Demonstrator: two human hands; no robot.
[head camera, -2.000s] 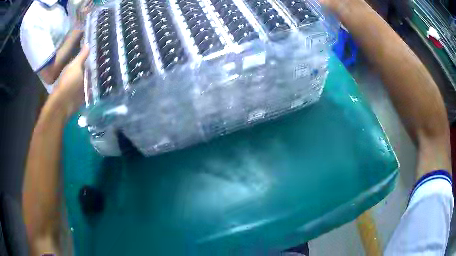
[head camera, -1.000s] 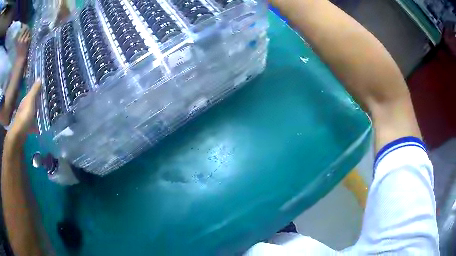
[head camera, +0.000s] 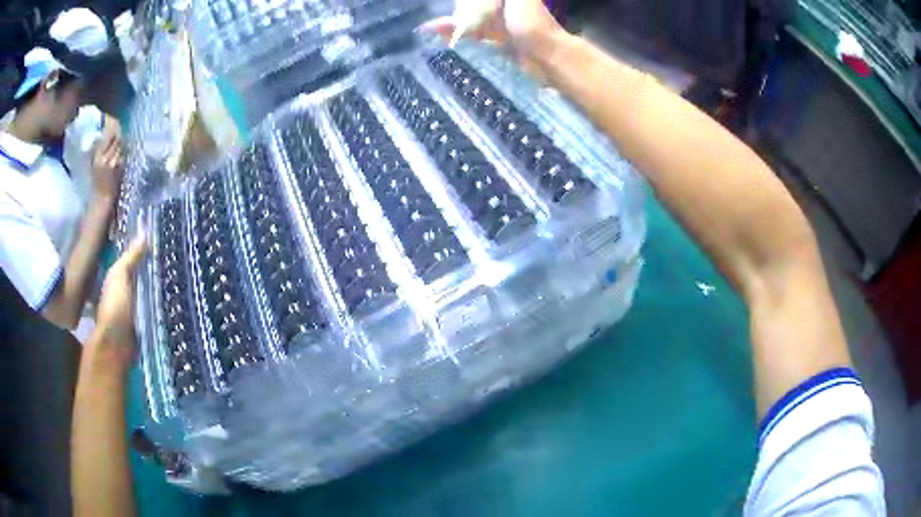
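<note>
A thick stack of clear plastic trays (head camera: pixel 434 323) stands on the green mat (head camera: pixel 646 404). The top tray holds several columns of glossy black parts (head camera: pixel 353 202). My left hand (head camera: pixel 123 293) is at the stack's left edge, its fingers partly hidden by the edge. My right hand (head camera: pixel 495 22) is at the far right corner of the top tray, with fingers apart; whether it grips the tray is unclear. A small whitish container with a dark part (head camera: pixel 182 467) lies against the stack's near left corner.
More clear trays (head camera: pixel 293 40) stand behind the stack. A brown cardboard-like piece (head camera: pixel 192 111) is at the back left. A person in a white top (head camera: pixel 40 202) is at the left, with others behind. A grey cabinet and racks are at the right.
The tray stack appears lower and more central in view, showing its far edge. My right hand has come into view at the far corner. The black pad is out of view.
</note>
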